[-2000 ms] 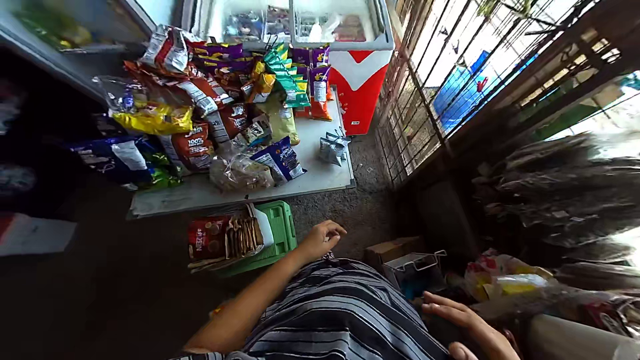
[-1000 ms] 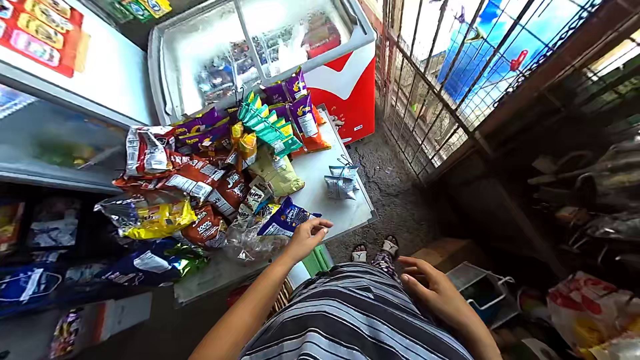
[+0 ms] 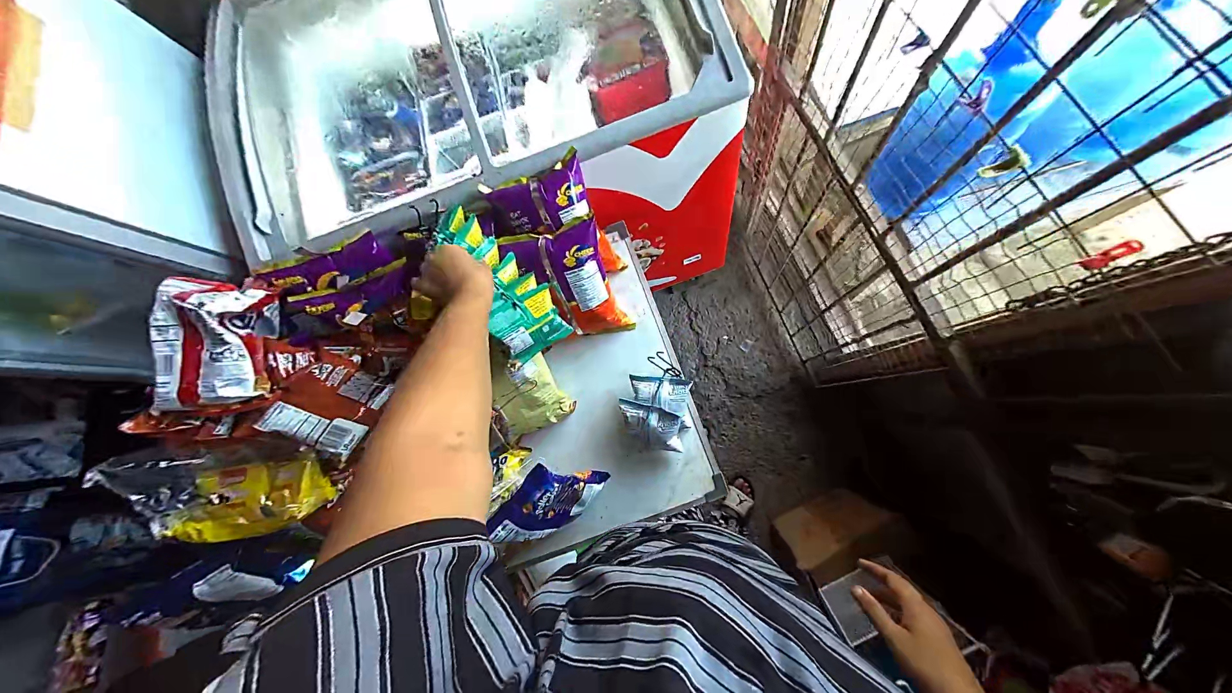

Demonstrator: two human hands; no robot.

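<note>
My left hand (image 3: 450,279) reaches over the pile of snack packs and is at the upper end of a strip of green snack packets (image 3: 520,298); whether its fingers grip them cannot be told. Purple snack bags (image 3: 582,265) lie just right of the strip, and brown-red bags (image 3: 332,395) lie left of my forearm. Below the strip are a pale yellow-green bag (image 3: 534,395) and a dark blue bag (image 3: 549,500). Small silver-blue packets (image 3: 656,409) sit apart near the table's right edge. My right hand (image 3: 900,611) hangs at the lower right, fingers apart, holding nothing.
The white table (image 3: 616,481) bears the snacks. Behind it stands a glass-topped chest freezer (image 3: 664,197) with a red side. A metal grille (image 3: 866,221) rises at the right. A cardboard box (image 3: 837,529) stands on the floor beside a whitish rack (image 3: 852,606).
My left hand has moved forward from near the table's front edge to the green packets. My right hand is farther out to the right. The view has moved closer over the table.
</note>
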